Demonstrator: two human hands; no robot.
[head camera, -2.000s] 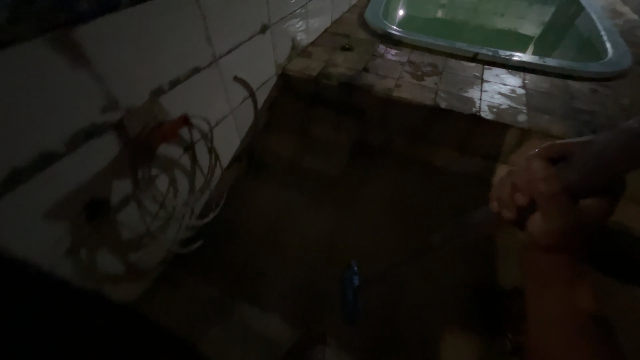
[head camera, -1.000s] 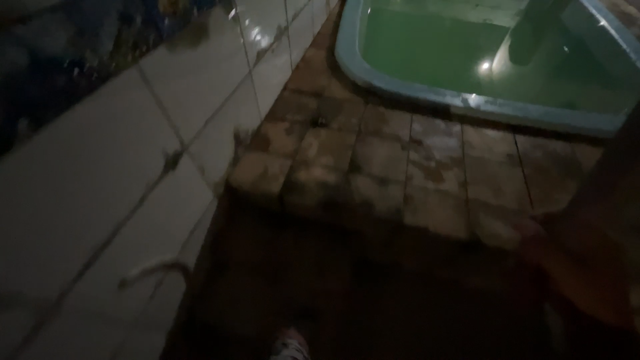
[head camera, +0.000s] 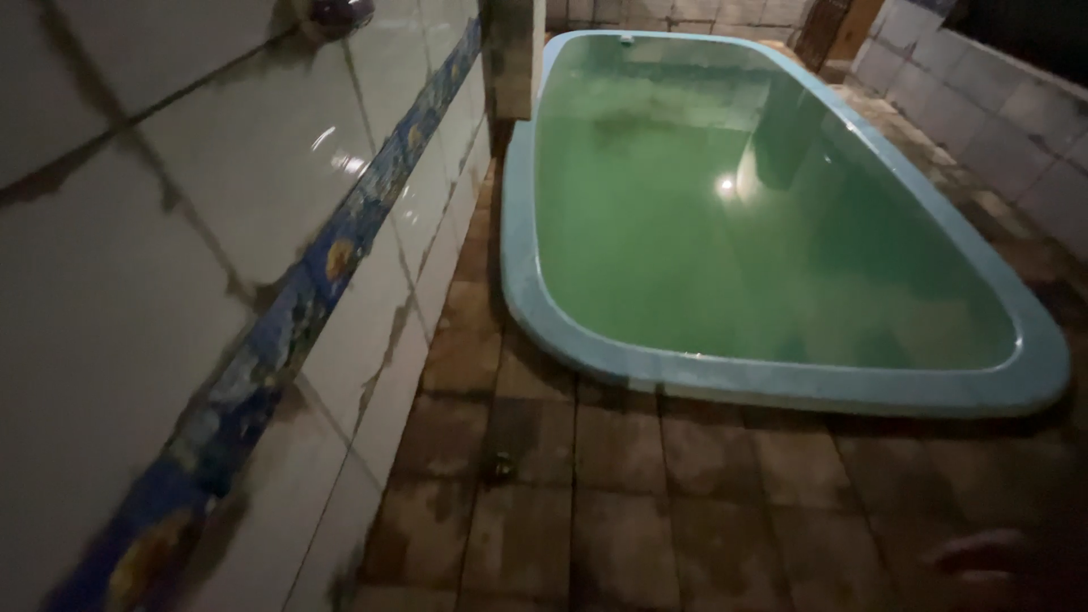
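Part of a hand (head camera: 982, 552), dark and blurred, shows at the lower right over the brown floor tiles (head camera: 620, 527); it looks like my right hand. Whether it holds anything is too dark to tell. My left hand is out of view. Beyond the hand lies a pool with a light blue rim (head camera: 765, 387), filled with green water (head camera: 663, 272) that reflects a bright light.
A white tiled wall (head camera: 255, 161) with a blue decorative border (head camera: 297, 297) runs along the left. A post (head camera: 512, 59) stands beside the pool's far left edge. A small round fitting (head camera: 501, 466) sits in the floor. Another tiled wall (head camera: 977, 102) bounds the right.
The view has moved forward and up, so more of the pool shows. The coiled hose by the left wall, seen two seconds ago, is out of view. The hand is now lower at the right.
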